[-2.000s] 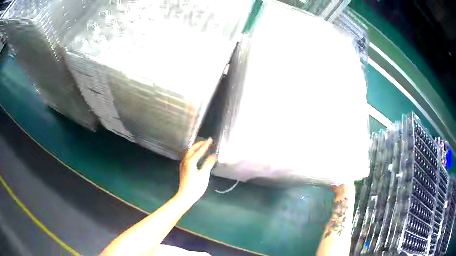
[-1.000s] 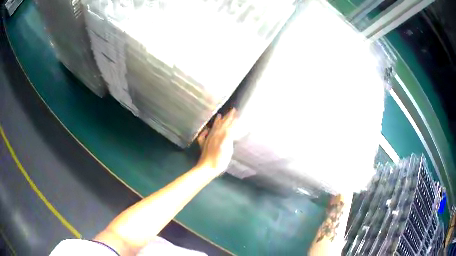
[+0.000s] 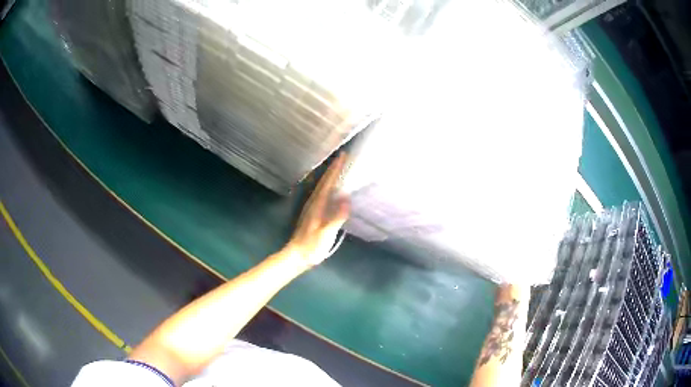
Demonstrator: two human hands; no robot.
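A tall white stack of trays stands on the green bench in front of me, its top washed out by glare. My left hand lies against its near left side, with the fingers in the narrow gap beside the neighbouring tray stack. My right forearm, with a dark pattern on it, reaches the white stack's near right corner. My right hand is barely visible there, its fingers hidden by the stack and glare. A thin pale loop shows beside my left wrist.
Another translucent stack stands at the far left. Ribbed silver frames are stacked at the right. Pale rails run behind them. The green bench's curved near edge borders a grey floor with a yellow line.
The white stack now sits closer to the stack on its left, and the gap between them is narrower. My left hand has moved deeper along the gap. The view has shifted.
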